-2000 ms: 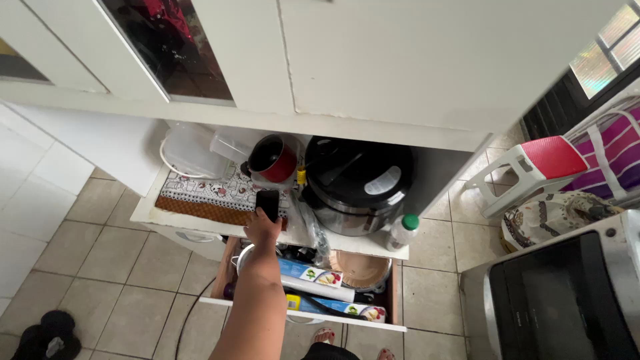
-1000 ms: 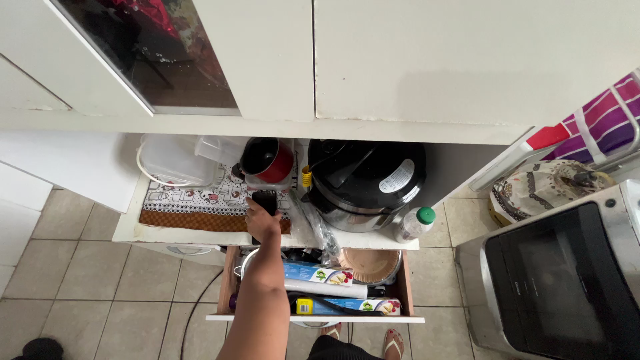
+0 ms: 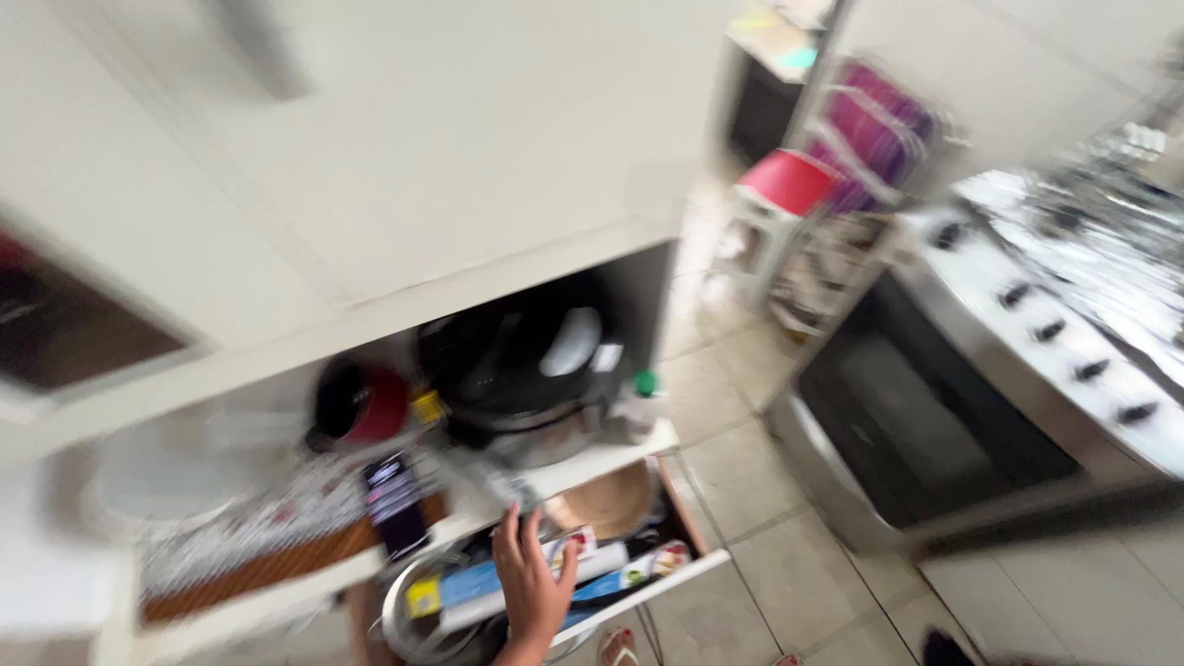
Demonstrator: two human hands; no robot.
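My left hand (image 3: 535, 578) is over the pulled-out drawer (image 3: 647, 592), fingers spread and holding nothing. Beneath it lie blue-and-white boxes (image 3: 472, 585); blur hides whether the fingers touch them. A smartphone (image 3: 398, 504) with its screen lit rests on the shelf at the cloth's edge, to the left of the hand. Behind the phone stands a red pot with a dark inside (image 3: 375, 402), next to a large black-lidded electric cooker (image 3: 518, 379). A round tan dish (image 3: 606, 499) sits in the back of the drawer. My right hand is out of view.
A green-capped bottle (image 3: 641, 407) stands at the shelf's right end. Clear plastic containers (image 3: 166, 467) are at the left. The upper cabinet (image 3: 462, 139) overhangs the shelf. To the right are a stove (image 3: 934, 398) and a red-topped stool (image 3: 786, 182).
My left hand has let go of the phone, which now lies on the shelf, and has moved right over the drawer. The view has swung and tilted strongly.
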